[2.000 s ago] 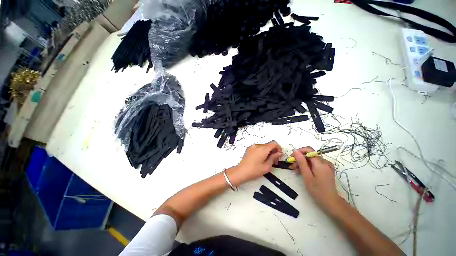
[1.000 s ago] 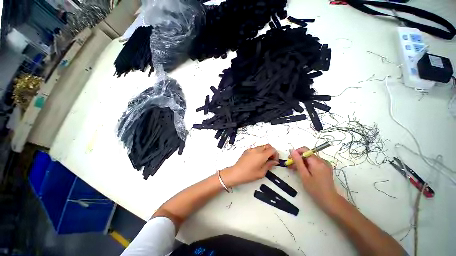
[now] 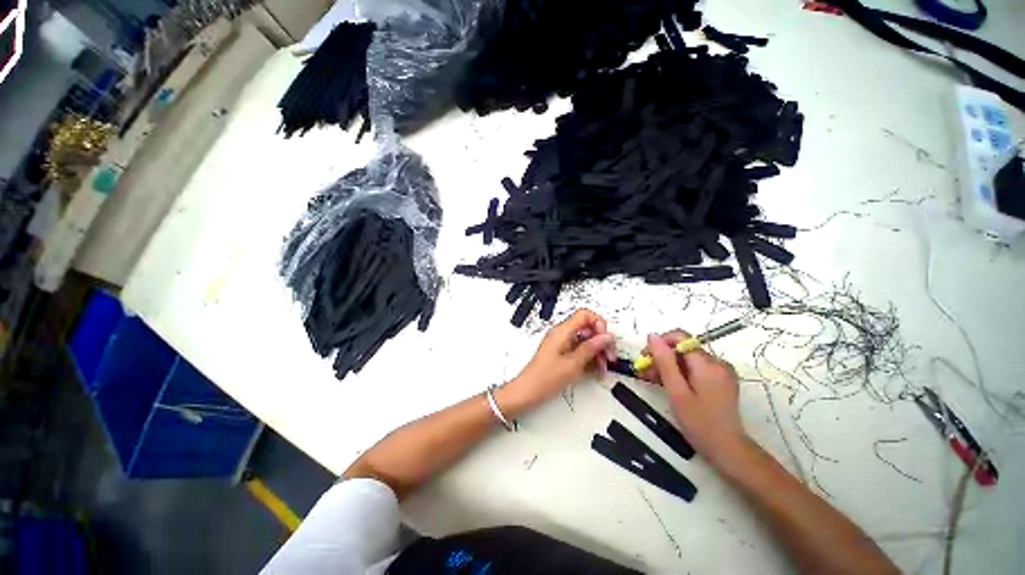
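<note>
My left hand (image 3: 565,357) pinches the end of a short black fabric tab (image 3: 622,366) over the table. My right hand (image 3: 699,388) holds a slim yellow pen-like tool (image 3: 688,344) with a silver metal end pointing up and right; its other end is at the tab. Several black tabs (image 3: 652,420) lie just below my hands, some with a small pale mark. A large loose pile of black tabs (image 3: 652,169) lies beyond my hands. The tool's working tip is too small to make out.
Bagged tabs (image 3: 365,286) lie left of the pile, with clear plastic (image 3: 422,73) behind. Tangled threads (image 3: 849,331), snips (image 3: 955,436) and a power strip (image 3: 989,157) are at right. A black strap (image 3: 916,43) is top right. A blue bin (image 3: 169,410) stands below the table's left edge.
The view has shifted, so the table's things sit further right. My left hand has drawn slightly away from the yellow tool, its fingers still on the tab. My right hand keeps the tool.
</note>
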